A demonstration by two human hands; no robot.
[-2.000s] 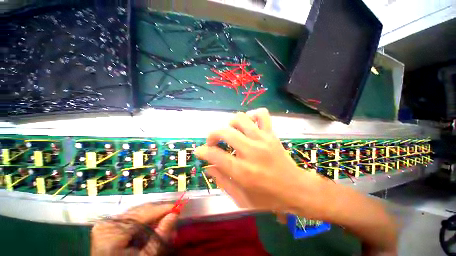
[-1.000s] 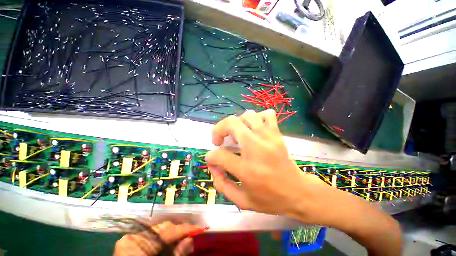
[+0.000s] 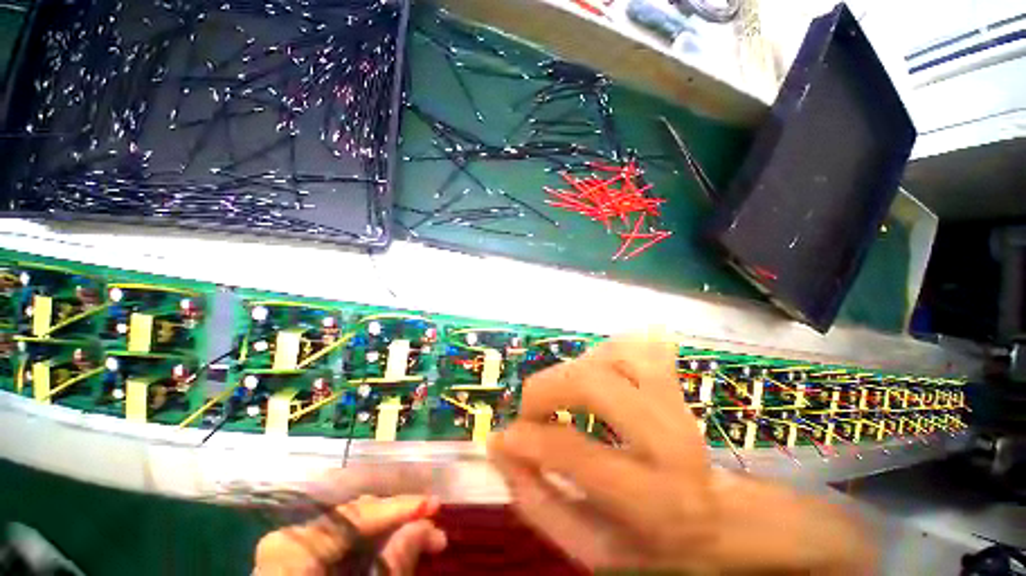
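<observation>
My left hand [image 3: 349, 542], at the bottom edge, pinches red lead wires [image 3: 430, 509] that show only as a small tip at its fingertips. Blurred dark wires also trail from this hand. My right hand [image 3: 624, 433] is motion-blurred above the near rail, its fingertips just up and right of my left hand; whether it holds anything is unclear. The circuit board panel [image 3: 287, 351], with yellow transformers and slanting yellow wires, runs across the view and passes under my right hand. Thin black wires stick out over its near edge.
A tray of black lead wires [image 3: 242, 129] is at upper left. Loose black wires and a red wire pile [image 3: 608, 194] lie on the green mat [image 3: 484, 84]. A tilted black tray [image 3: 821, 169] is at right, with pointed tweezers [image 3: 686, 158] beside it. Pale rails [image 3: 495, 281] flank the boards.
My right hand has moved from over the boards down towards my left hand at the near rail. My left hand stays low, with less red wire showing. The view has shifted slightly.
</observation>
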